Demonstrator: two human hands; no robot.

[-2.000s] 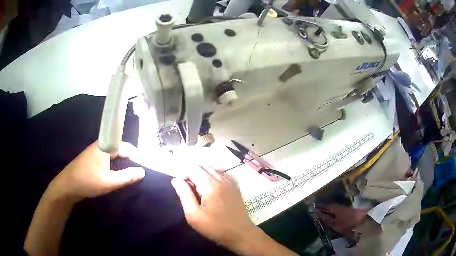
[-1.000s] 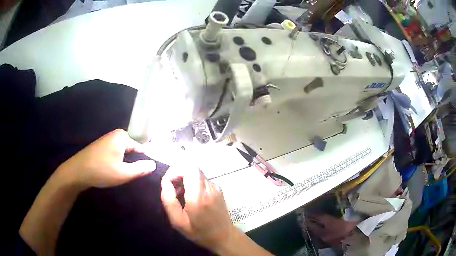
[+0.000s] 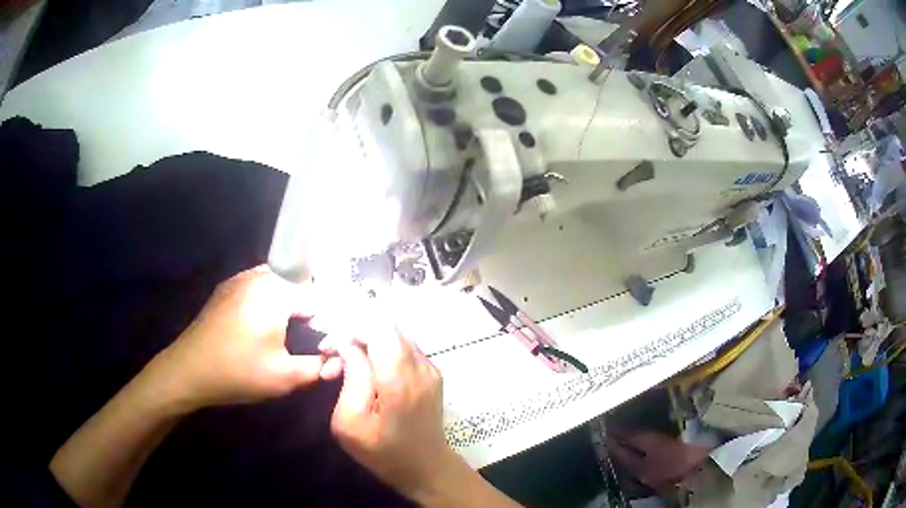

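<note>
A dark garment [image 3: 159, 238] lies in a large heap left of and in front of the off-white JUKI sewing machine [image 3: 586, 129]. My left hand [image 3: 243, 342] and my right hand [image 3: 389, 397] meet just in front of the machine's left end. Both pinch a dark edge of the garment between thumb and fingers. The fingertips are partly washed out by bright glare. The presser foot area [image 3: 402, 266] sits just behind my hands, also in glare; whether cloth is under it I cannot tell. Thread snips [image 3: 531, 335] lie on the bed to the right.
A white lamp-like bar [image 3: 290, 223] hangs at the machine's left end. A small grey block [image 3: 641, 290] lies on the bed. A printed scale [image 3: 596, 375] runs along the table's front edge. Thread cones [image 3: 527, 25] stand behind the machine. Fabric scraps [image 3: 760, 427] are heaped lower right.
My hands have come together, with the fingertips nearly touching at the cloth edge. The machine and snips have shifted right in the view as the camera turned. The glare covers more of the machine's left end.
</note>
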